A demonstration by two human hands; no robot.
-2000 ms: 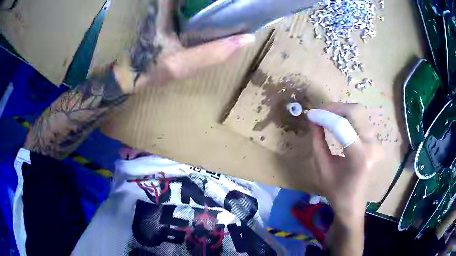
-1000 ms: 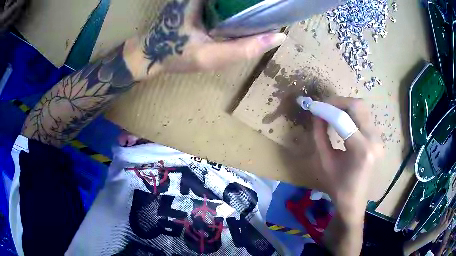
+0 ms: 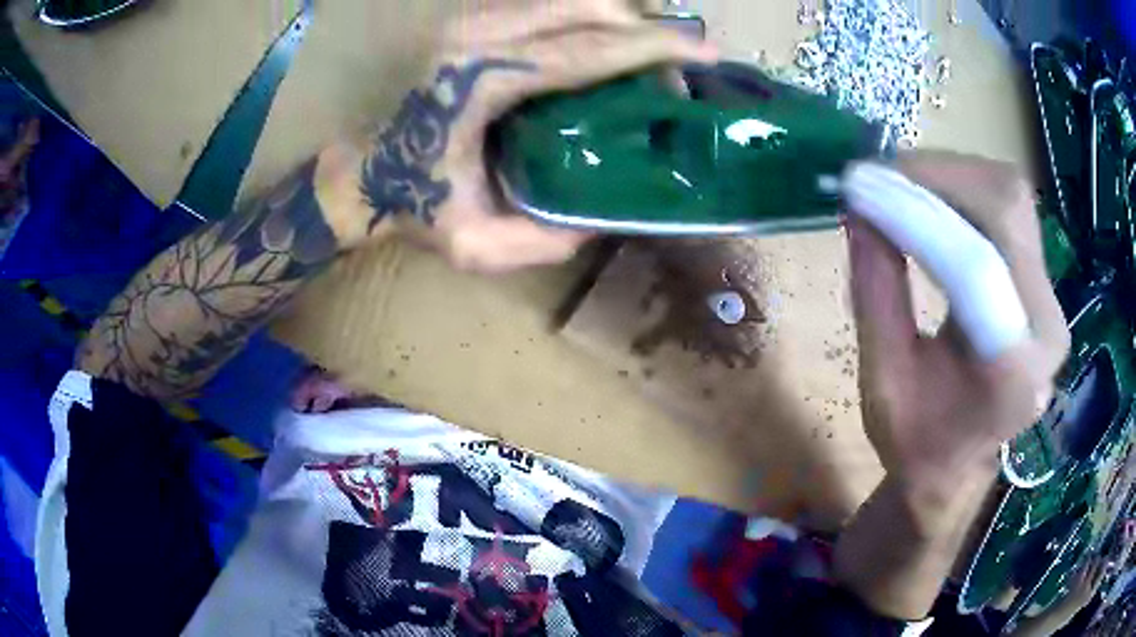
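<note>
My left hand [image 3: 455,168] grips a glossy green housing [image 3: 735,156] with a silver rim by its left end, above the cardboard. My right hand [image 3: 953,299], with a white finger cot [image 3: 953,255] on one finger, is at the housing's right end. A tiny pale fitting [image 3: 828,184] shows at its pinched fingertips, blurred. Below the housing, a small white cap [image 3: 726,307] sits in the dark wet stain on the cardboard pad [image 3: 613,305]. The housing hides part of the pad.
A pile of small fittings [image 3: 872,56] lies behind the housing. Stacked green housings [image 3: 1078,411] stand at the right edge. A long green piece [image 3: 243,118] lies at the upper left on the tan cardboard cover [image 3: 436,336]. Brown specks dot the cardboard.
My right hand has moved from the white cap up and right to the housing. My left hand has turned the housing, so its green face now shows, and brought it over the pad.
</note>
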